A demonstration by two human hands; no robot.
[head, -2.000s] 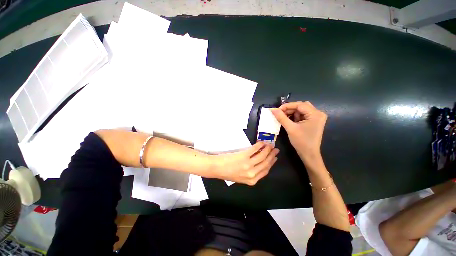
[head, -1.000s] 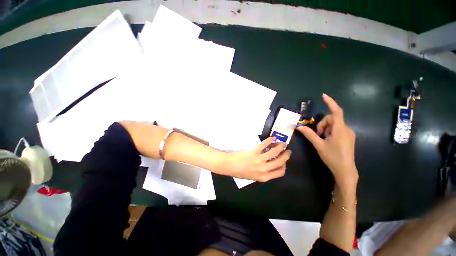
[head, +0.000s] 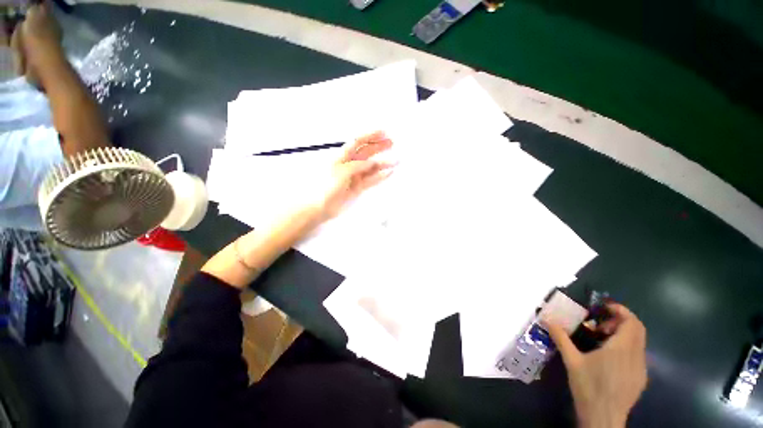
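Note:
A narrow module [head: 530, 348] with a pale grey upper part, a blue band and a silvery lower end lies tilted at the right edge of the white sheets. My right hand [head: 606, 368] holds it near its upper end, thumb on its face and fingers by its dark end part. My left hand [head: 358, 173] is over the bright white backing sheets [head: 468, 209], fingers slightly curled and apart, with nothing seen in it. Whether its fingertips touch the paper is unclear in the glare.
A desk fan [head: 109, 201] stands left, beside a cardboard box [head: 268, 338] below the bench. Another person's arm [head: 63, 92] is at far left near small white scraps. Another module [head: 745, 376] lies at far right. Modules [head: 448, 18] lie beyond the pale rail.
The view has swung left. My left hand has left the module and moved to the white sheets. My right hand, earlier open beside the module, now grips it. The grey patch beneath my left arm is no longer distinct.

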